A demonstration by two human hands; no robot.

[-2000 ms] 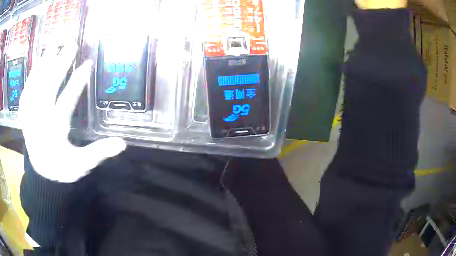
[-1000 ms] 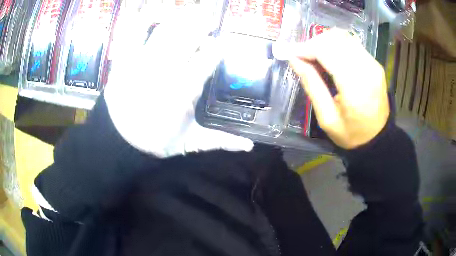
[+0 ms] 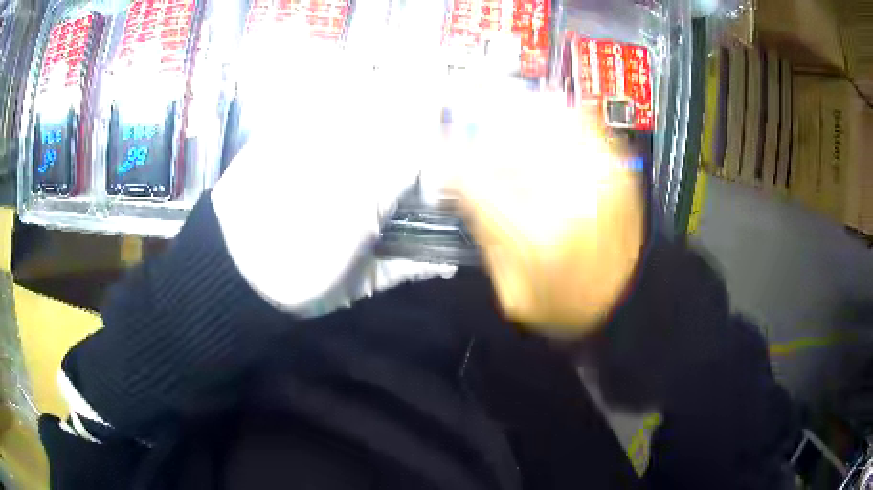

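Note:
A clear blister tray (image 3: 115, 219) holds several keypad phones with red key halves and dark screens. My left hand (image 3: 316, 163), in a white glove, lies over the tray's middle; glare washes out its fingers, so its grip cannot be told. My right hand (image 3: 565, 211), bare and motion-blurred, is over the phone just right of the glove. Its fingertips are lost in glare, and whether they hold anything cannot be told. One red keypad phone (image 3: 627, 86) shows right of my right hand. Another phone (image 3: 142, 144) lies at the left, its blue screen print visible.
Brown cartons (image 3: 823, 144) stand at the right. A green bench edge (image 3: 691, 124) runs beside the tray. Grey floor (image 3: 756, 258) with yellow lines lies beyond. A brown box-like opening (image 3: 72, 263) is below the tray at the left.
My right hand has come from the far upper right over the tray, then moved left and nearer the glove. My left hand has moved right from the tray's left part to the middle.

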